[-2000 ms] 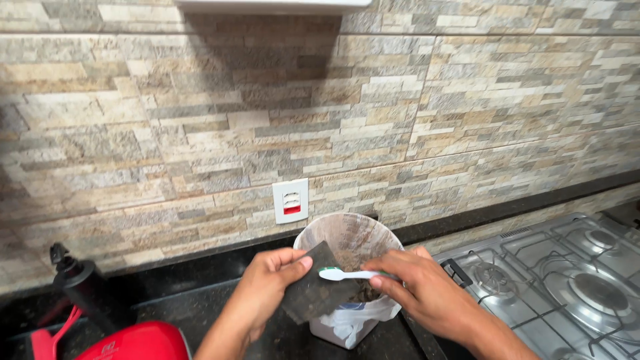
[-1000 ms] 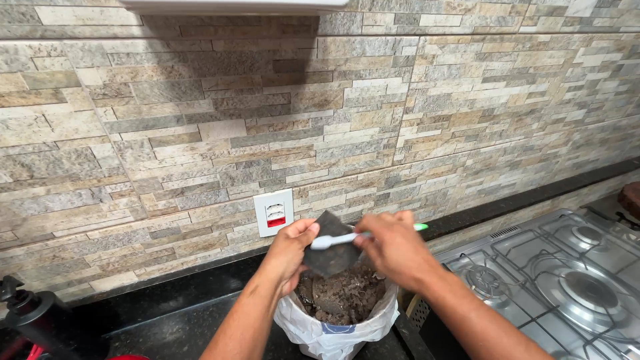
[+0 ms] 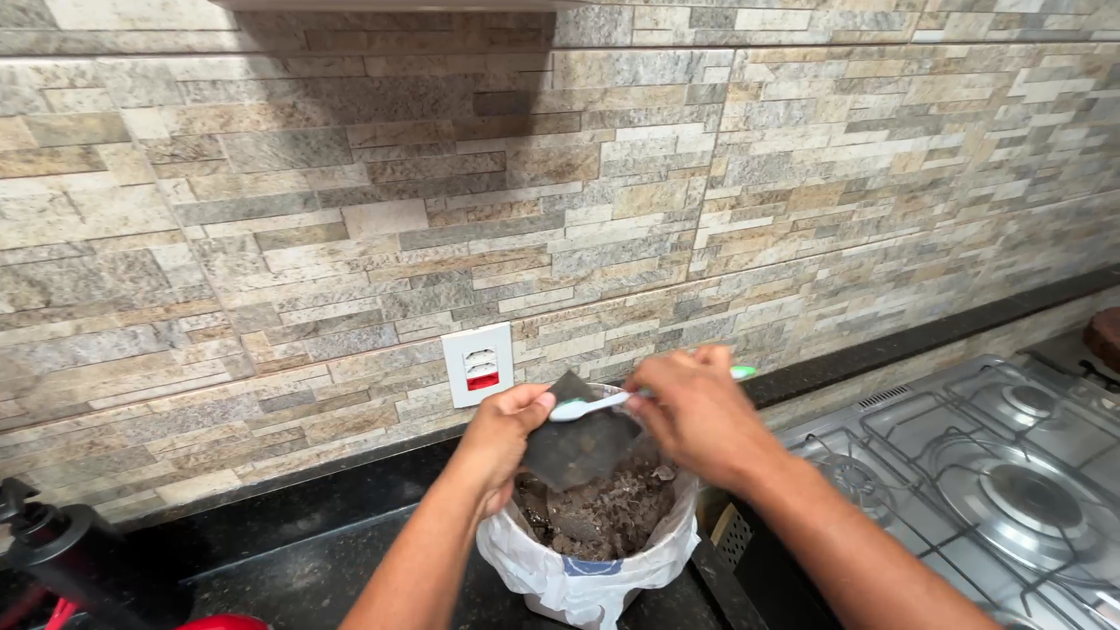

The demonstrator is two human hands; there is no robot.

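My left hand point(image 3: 503, 437) pinches a dark, thin mesh-like square point(image 3: 582, 442) by its edge, over a lined bin. My right hand point(image 3: 696, 407) grips a white and green toothbrush point(image 3: 591, 406), its head lying against the upper part of the dark square near my left thumb. Below both hands, the bin point(image 3: 595, 604) has a white plastic bag point(image 3: 525, 556) folded over its rim and holds dark brown, crumbly matter point(image 3: 604, 516). Part of the bin's far rim is hidden behind the square and my right hand.
A steel gas stove point(image 3: 927, 420) with wire grates stands at the right. A black pump bottle point(image 3: 79, 560) and a red object point(image 3: 223, 623) are at the lower left on the black stone counter point(image 3: 306, 569). A wall socket point(image 3: 479, 363) is behind the bin.
Since two seconds ago, the dark square has been raised and tilted, showing more of the bin's contents. The toothbrush has stayed in my right hand, against or near the square.
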